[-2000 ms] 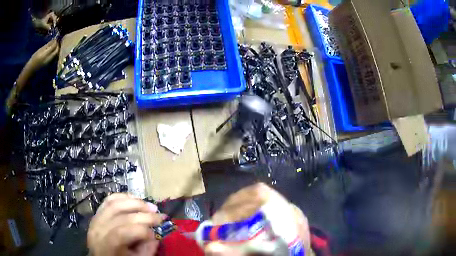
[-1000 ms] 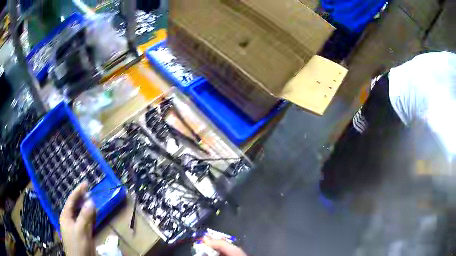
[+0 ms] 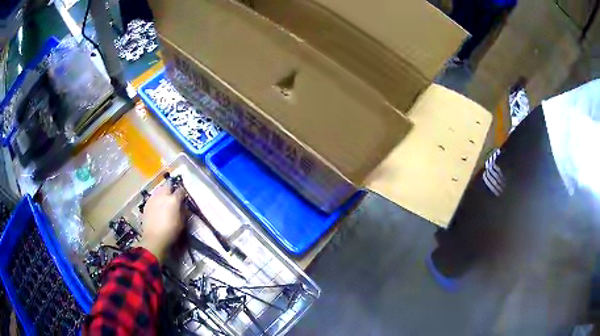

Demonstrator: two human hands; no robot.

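Observation:
My left hand (image 3: 164, 213), in a red and black checked sleeve, is over the far part of the clear plastic tray (image 3: 307, 293). Its fingertips are among small dark heads of the cable assemblies (image 3: 227, 296); whether they grip one is hidden. Black flat leads lie beside the hand and in a tangle across the tray's near part. My right hand is out of the picture, and no glue tube shows.
A blue bin with dark housings (image 3: 41, 275) is at lower left. Beyond the tray are a blue bin of small white parts (image 3: 181, 115), an empty-looking blue bin (image 3: 263, 200) and a large open carton (image 3: 283, 92). Clear bags (image 3: 89, 174) lie at left. A person's dark-clothed leg is at right.
The view has moved toward the tray and carton. My left hand has gone from over the housings bin to the tray's far part. My right hand and the glue tube have left the picture.

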